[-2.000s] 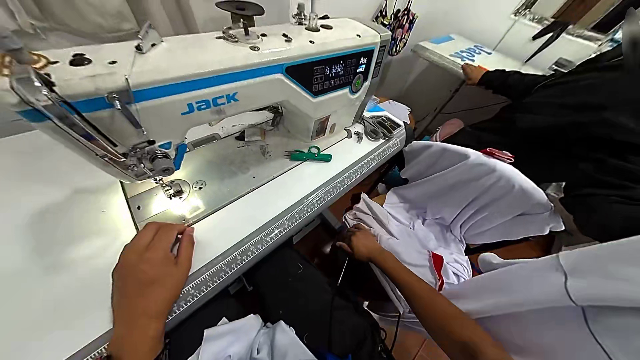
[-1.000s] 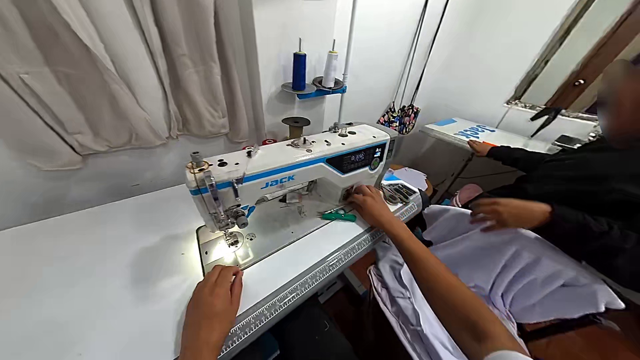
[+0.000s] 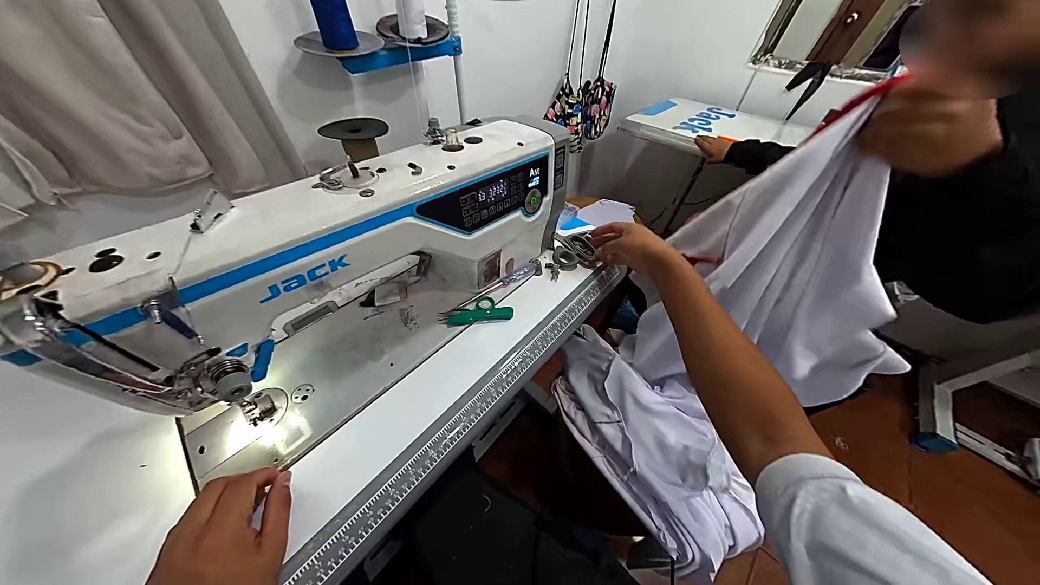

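My left hand (image 3: 223,528) rests on the table's front edge, just before the lit needle plate (image 3: 252,426) of a white Jack sewing machine (image 3: 349,244), and holds nothing that I can see. At the right end of the table, my right hand (image 3: 630,244) reaches to a pair of scissors (image 3: 578,246); whether its fingers grip the handles I cannot tell. Green thread snips (image 3: 479,314) and a clear-handled pointed tool (image 3: 516,278) lie between my hands. White fabric (image 3: 666,439) is heaped below my right arm. A co-worker's hand (image 3: 930,130) lifts a white cloth with red edging (image 3: 800,236).
A ruler strip (image 3: 463,422) runs along the table's front edge. Thread cones (image 3: 333,24) stand behind the machine. A second Jack table (image 3: 715,118), with the co-worker's other hand (image 3: 713,148) on it, is at the back right. A metal frame (image 3: 942,406) stands on the tiled floor.
My right hand has moved right along the table, from beside the green snips to the scissors. The co-worker has raised a white cloth from the pile. My left hand stays near the needle plate.
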